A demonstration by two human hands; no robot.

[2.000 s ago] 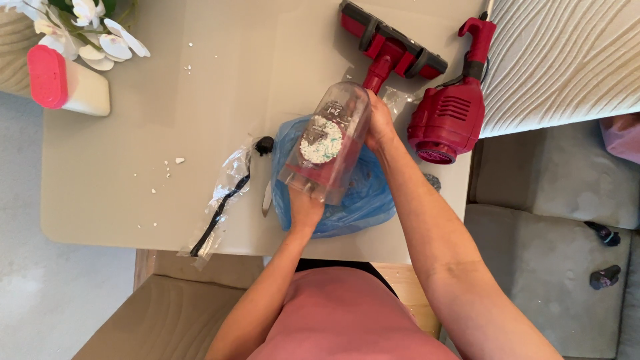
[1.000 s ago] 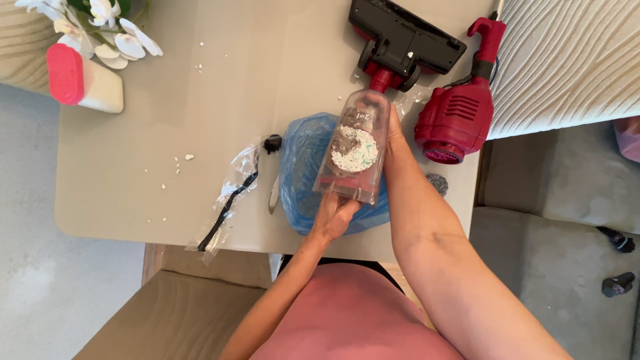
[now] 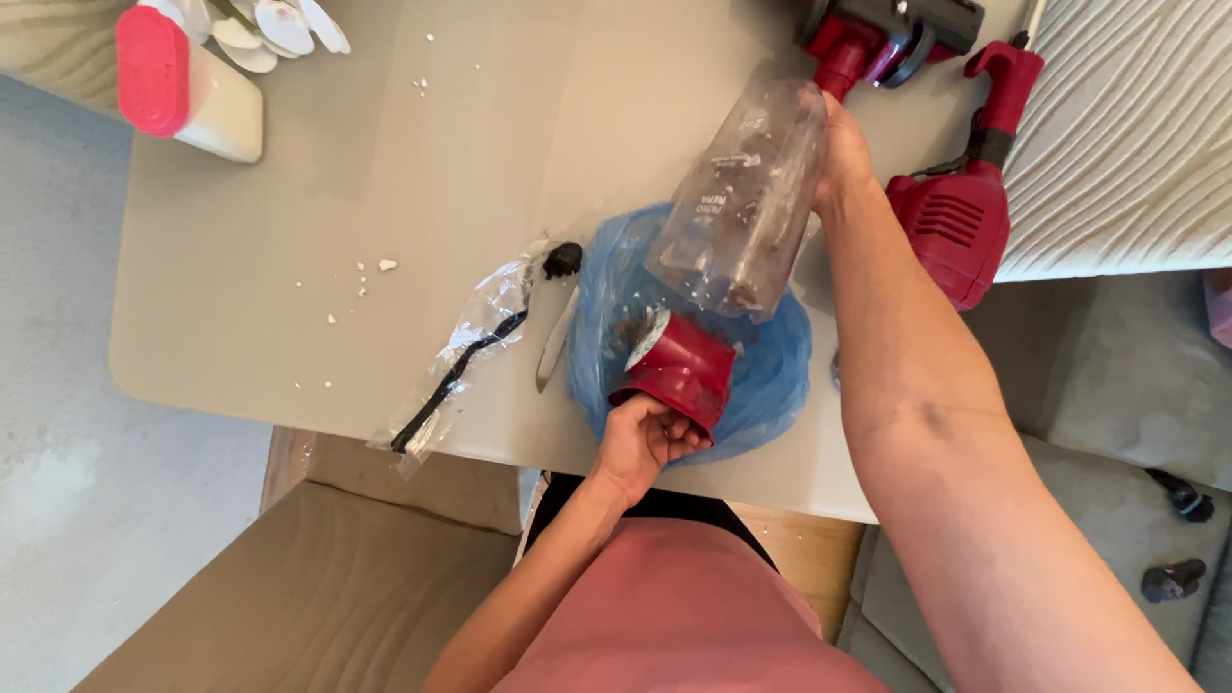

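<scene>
My left hand (image 3: 647, 445) grips the rim of a red plastic filter holder (image 3: 685, 371) from a vacuum cleaner, low over the blue plastic bag (image 3: 602, 279). A pale, dusty round face shows on the holder's left end. My right hand (image 3: 839, 159) holds the clear plastic dust container (image 3: 736, 207) near its top; its lower end hangs tilted over the bag, with grey dirt clinging inside. Holder and container are apart. Debris lies in the bag. Just above my right hand is the red and black vacuum floor head (image 3: 881, 43).
The red vacuum motor unit (image 3: 953, 226) lies right of my right forearm. Left of the bag are a knife (image 3: 555, 351) and a black strip in clear plastic wrap (image 3: 462, 371). A pink-lidded container (image 3: 207, 91) stands at the far left, near white flowers (image 3: 284, 24).
The red holder, inside the clear container earlier, is now out of it in my left hand. The container has tilted over the bag in my right hand, and the white debris in it is gone.
</scene>
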